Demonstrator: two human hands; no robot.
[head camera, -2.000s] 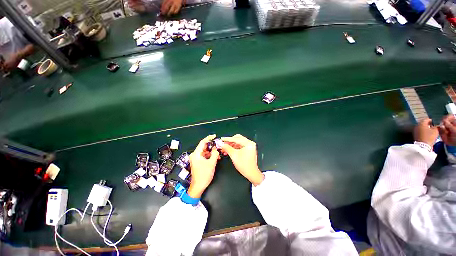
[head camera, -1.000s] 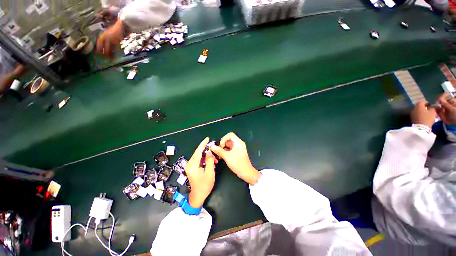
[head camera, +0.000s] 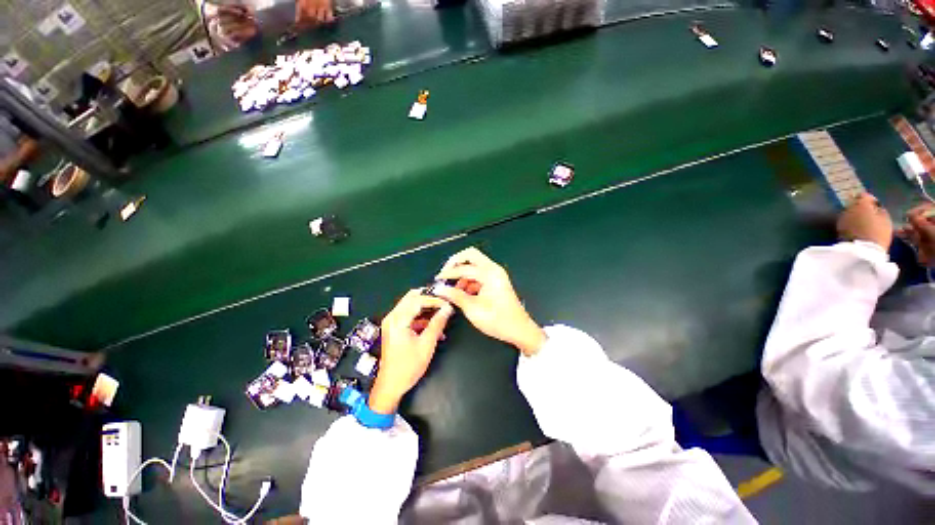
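My left hand, with a blue wrist strap, and my right hand meet above the dark green bench. Between their fingertips they hold a small black housing with a pale part on it; the fingers cover most of it. To the left of my left hand lie several black square housings with small white flat pieces among and beside them.
A green belt beyond the seam carries spaced black housings and white pieces with orange tails. A white heap and gridded tray lie across it. Charger and power strip lie lower left. A neighbour's hand is right.
Both hands stay together around the housing while the fingers shift. A black housing with a white piece has appeared on the belt at centre left. The arm reaching over the white heap has drawn back.
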